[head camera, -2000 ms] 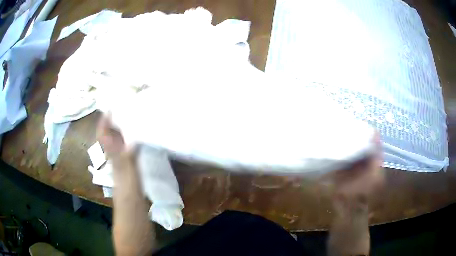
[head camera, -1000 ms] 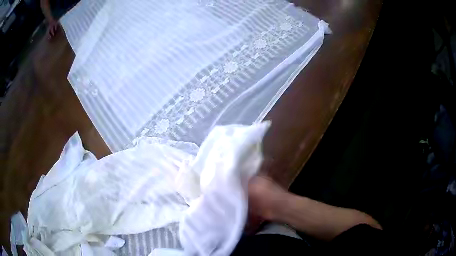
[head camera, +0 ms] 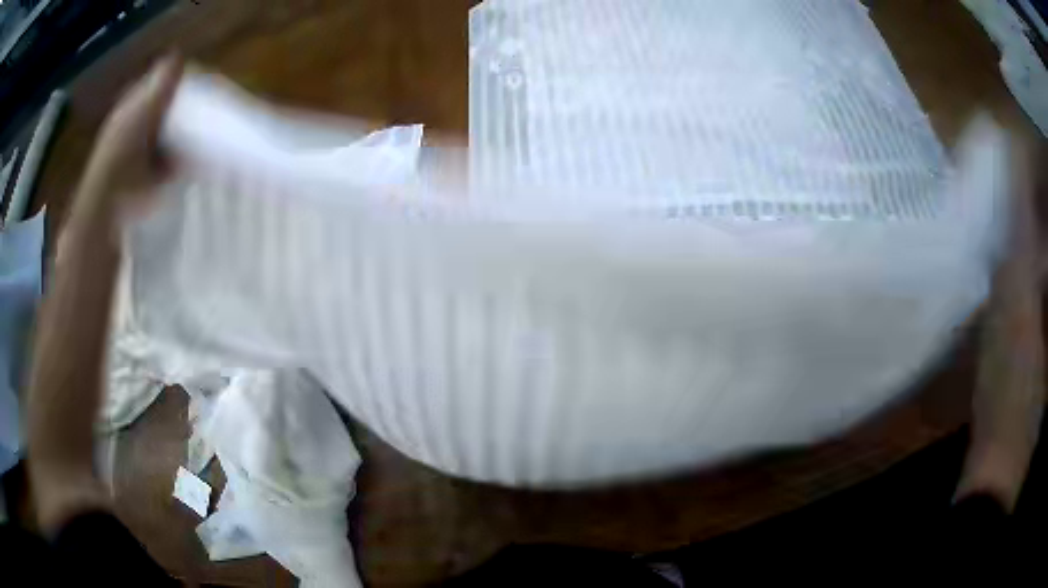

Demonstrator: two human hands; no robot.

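A wide white striped fabric panel [head camera: 552, 333] hangs stretched between my two hands, blurred, its lower edge sagging over the table. My left hand [head camera: 144, 132] is raised at the upper left and grips one end of it. My right hand [head camera: 1017, 195], badly blurred at the right, holds the other end. A flat white striped panel [head camera: 701, 103] lies on the table behind and is partly hidden by the held one. Crumpled cream-white fabric [head camera: 282, 459] lies at the lower left, partly covered by the held panel.
The brown wooden table [head camera: 310, 57] spans the view. A small white paper piece [head camera: 192, 490] lies by the crumpled fabric. Bluish-white sheets [head camera: 21, 310] and a pale tube [head camera: 35, 155] are at the left edge. White material [head camera: 1011, 52] shows at the upper right.
The view has swung back from the right side. The striped panel is now lifted and spread wide between both hands; one second ago only one hand showed, by bunched white fabric.
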